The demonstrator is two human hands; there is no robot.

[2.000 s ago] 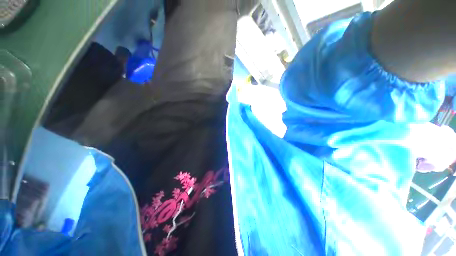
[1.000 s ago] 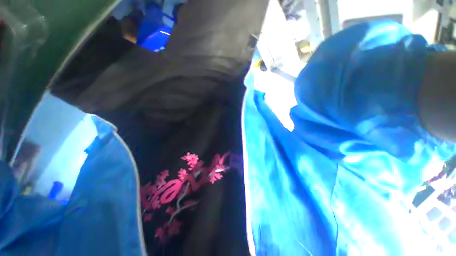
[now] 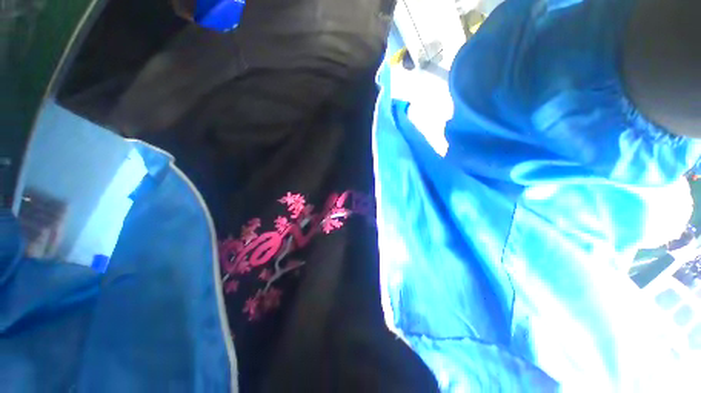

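Note:
Neither of my hands is in the picture. A bare forearm [image 3: 665, 65] comes out of a gathered blue sleeve [image 3: 538, 100] at the upper right, and the frame's edge cuts it off before the hand. My open blue smock [image 3: 453, 238] and a black shirt [image 3: 307, 153] with a pink flower print fill the middle. No work piece or tool is seen in a hand.
The green bench [image 3: 31, 54] with its pale curved edge is at the upper left. A bright blue object [image 3: 220, 13] is at the top, cut off. A whitish grid [image 3: 678, 311] is at the lower right. The right side is overexposed.
The shirt print and the blue object have shifted upward in the picture. Less of the green bench shows. The forearm stays at the right edge.

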